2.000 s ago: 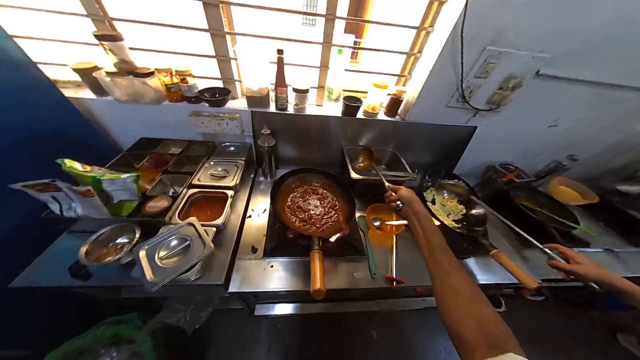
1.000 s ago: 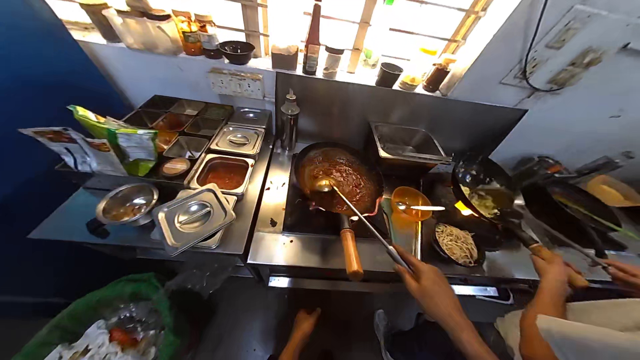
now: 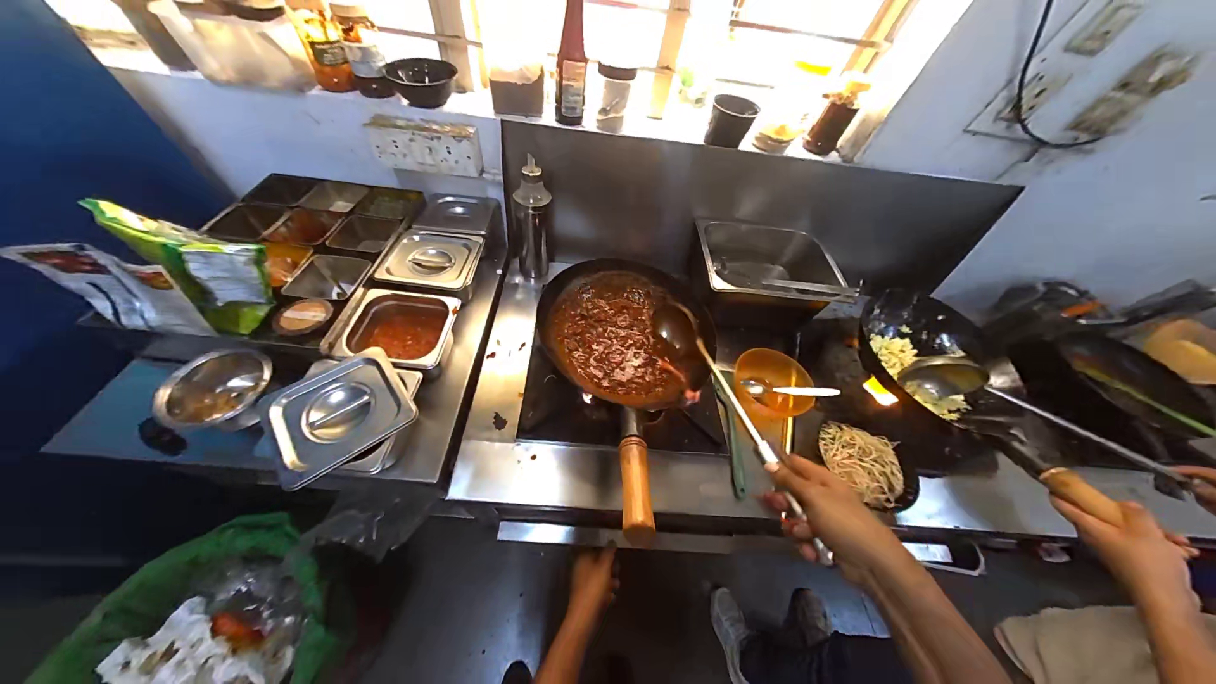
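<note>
My right hand (image 3: 807, 503) is closed around the handle of a ladle (image 3: 675, 328), whose bowl rests in dark reddish sauce with pieces of food (image 3: 613, 332) in a wok (image 3: 560, 275). That wok sits on the burner, its wooden handle (image 3: 636, 484) pointing at me. My left hand (image 3: 594, 575) is at the stove's front edge, just below and left of the wooden handle; its finger position and any contact are unclear. Right of the wok stands an orange bowl (image 3: 760, 366) with a spoon across it, beside a dish of noodles (image 3: 860, 463).
A co-worker's hands (image 3: 1121, 537) hold another wok (image 3: 921, 328) and a ladle at right. A steel pan (image 3: 774, 256) stands behind. Lidded steel containers (image 3: 429, 258), a steel bowl (image 3: 211, 388) and packets fill the left counter. A green-lined bin (image 3: 171, 579) is lower left.
Two seconds ago the ladle was over the steel pan at the back; now it is in the wok. My left hand has come into view at the stove's front. The view has shifted closer.
</note>
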